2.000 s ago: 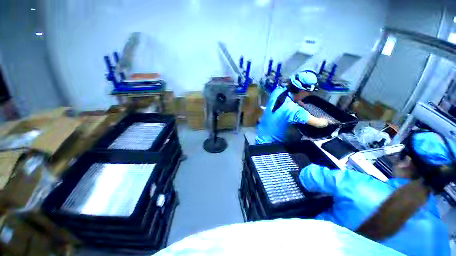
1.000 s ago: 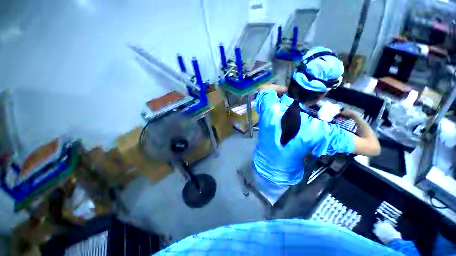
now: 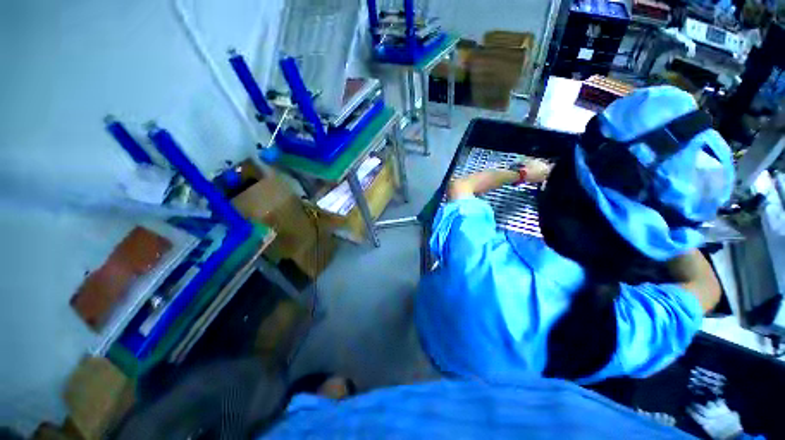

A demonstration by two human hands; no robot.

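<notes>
Neither of my hands can be made out. My blue sleeve or garment (image 3: 465,414) fills the bottom edge. Nearest in front, a person in blue with a blue cap (image 3: 508,301) bends over a black tote (image 3: 491,133). Rows of narrow pale strips (image 3: 508,202) lie in it, and the person's hand is over them. At the lower right, a white-gloved hand (image 3: 716,421), seemingly another worker's, is beside a few white strips (image 3: 707,381) in a dark tote.
Blue-framed fixtures on green-topped stands (image 3: 331,159) line the left wall. Cardboard boxes (image 3: 280,215) are below and beside them. A blurred dark fan (image 3: 202,400) is at the lower left. Grey floor (image 3: 361,292) runs between the stands and the person. A bench with equipment (image 3: 719,39) is upper right.
My view has moved forward and turned right. The seated person is now much nearer and larger, the fan has dropped to the lower left, and the stacked totes on the left have left view.
</notes>
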